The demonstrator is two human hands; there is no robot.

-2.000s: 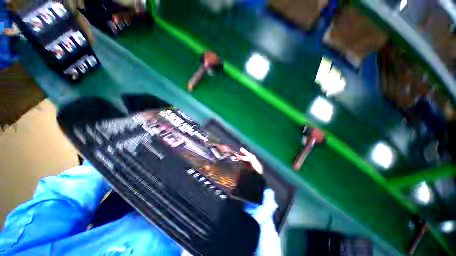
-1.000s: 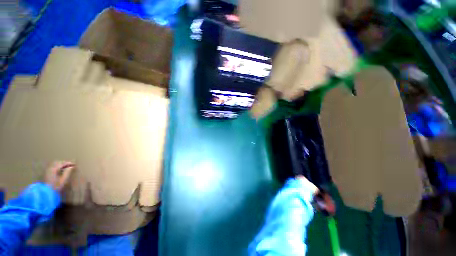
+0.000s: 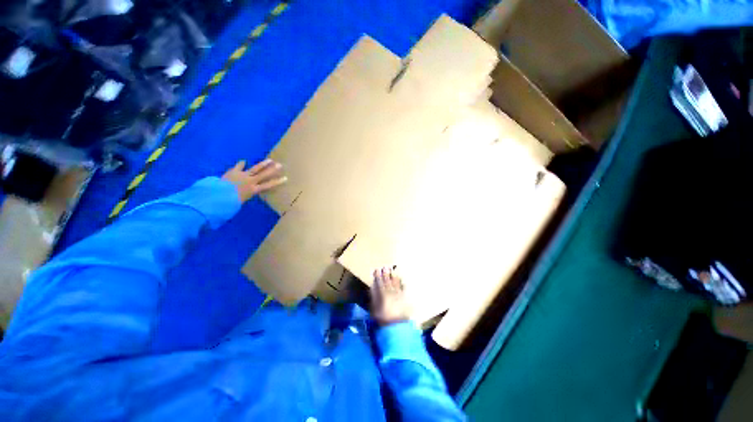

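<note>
The carton blanks (image 3: 355,148) lie flat, tan side up, with notched, rounded edges, left of the bench. My left hand (image 3: 258,178) rests at the far-left edge of the top blank, its fingers apart over the sheet. My right hand (image 3: 388,295) lies on the near edge of the blank, fingers pointing away from me. Whether its fingers grip the sheet cannot be told. The middle of the blank is washed out by glare.
The blue-green bench (image 3: 570,305) is at the right, with black printed cartons (image 3: 689,218) on it. A brown shipping carton (image 3: 561,58) stands open beyond the blanks. Yellow-black tape (image 3: 198,103) crosses the blue floor. Dark shiny wrapped items (image 3: 124,49) are at the upper left.
The view has turned left, from the green line and bench to the blanks. My right hand has left the bench side and is now on the blanks. My left hand is now at their far-left edge.
</note>
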